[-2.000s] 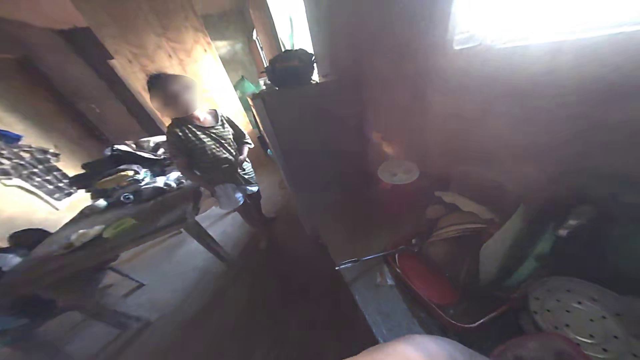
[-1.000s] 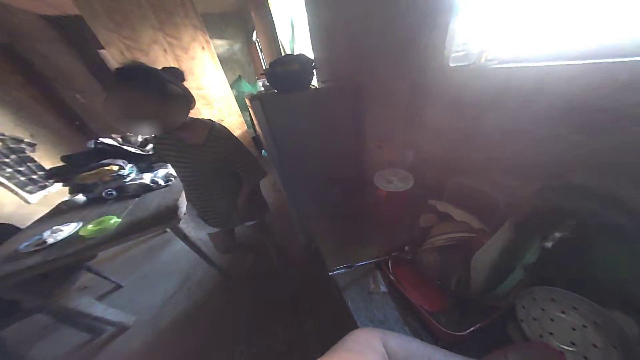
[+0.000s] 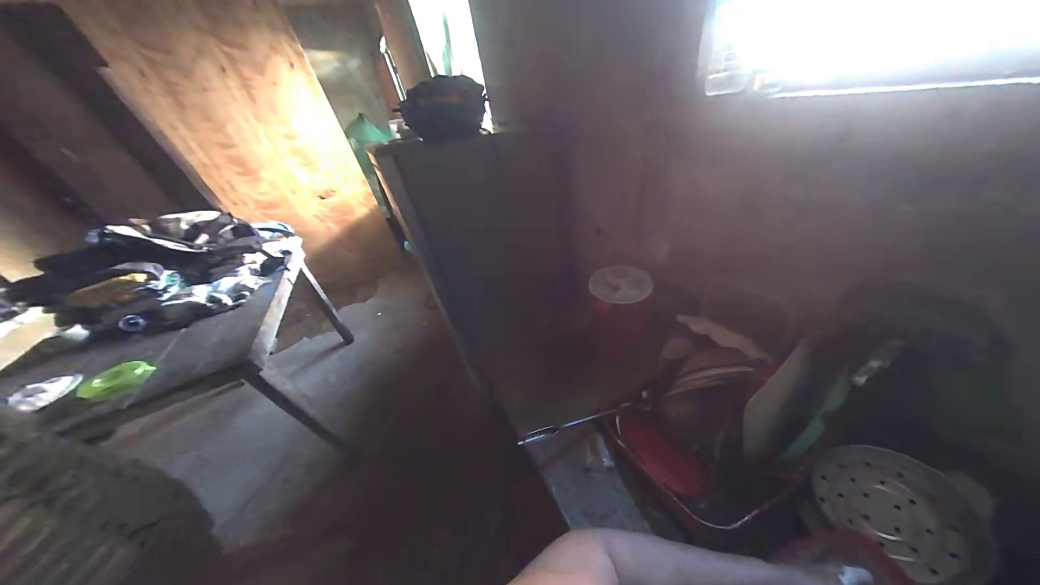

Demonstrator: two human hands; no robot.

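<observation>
Neither my left hand nor my right hand can be made out. A bare, bent limb (image 3: pixel 617 556) crosses the bottom edge; which part of an arm or leg it is, I cannot tell. Beside its right end lie a dark red rounded thing (image 3: pixel 845 548) and a round metal plate with holes (image 3: pixel 894 508). Above the limb stands a red-rimmed basin or rack (image 3: pixel 731 522) with a red item (image 3: pixel 662 455) and other kitchenware in it. A thin metal utensil (image 3: pixel 561 429) lies across its left corner.
A wooden table (image 3: pixel 215 353) at left holds piled clothes (image 3: pixel 187 268), a green bowl (image 3: pixel 118 379) and a pale plate (image 3: pixel 45 392). A tall cabinet (image 3: pixel 487 244) carries a dark pot or bag (image 3: pixel 444 108). A red container with a white lid (image 3: pixel 620 284) stands beside it. A blurred person (image 3: pixel 89 504) is at lower left.
The person who stood between the table and the cabinet has come nearer and now shows only in part at the lower left. More of the bare limb shows at the bottom edge.
</observation>
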